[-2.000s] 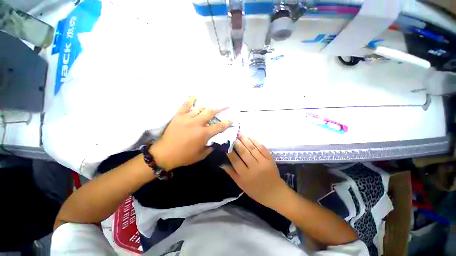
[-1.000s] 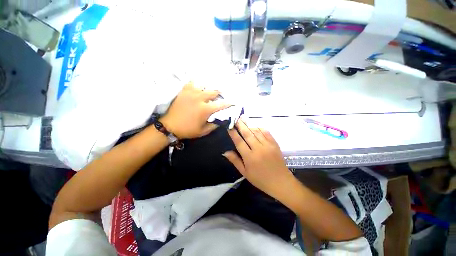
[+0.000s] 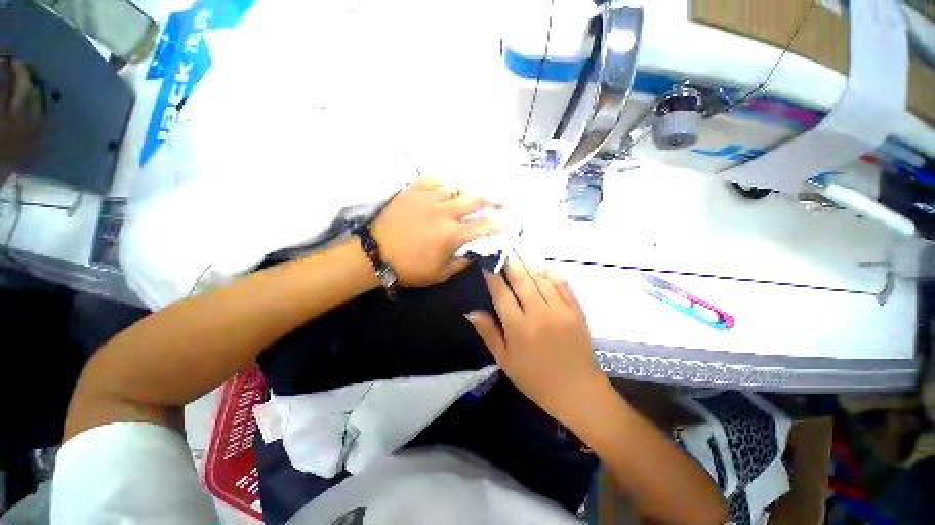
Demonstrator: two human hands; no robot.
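My left hand (image 3: pixel 422 234) lies on a bunched white fabric edge (image 3: pixel 482 244) in front of the presser foot (image 3: pixel 554 156), fingers pressing or pinching it. My right hand (image 3: pixel 541 326) touches the same edge from the right, fingertips beside it, thumb on the black fabric panel (image 3: pixel 390 333). The black fabric hangs from the table edge into the lap. The white fabric panel (image 3: pixel 246 174) spreads over the table left of the needle and blends with the table. What is under my left fingers is hidden.
Pink and blue thread snips (image 3: pixel 692 303) lie right of my right hand. The machine head (image 3: pixel 656 62) stands behind. A red basket (image 3: pixel 236 446) is left of the lap, a cardboard box (image 3: pixel 805 472) with patterned cloth at lower right. The table-edge ruler (image 3: pixel 718 371) runs along the front.
The view has shifted, so the machine appears further right. Both hands stay at the white edge, close together. More black fabric shows below my hands than two seconds ago.
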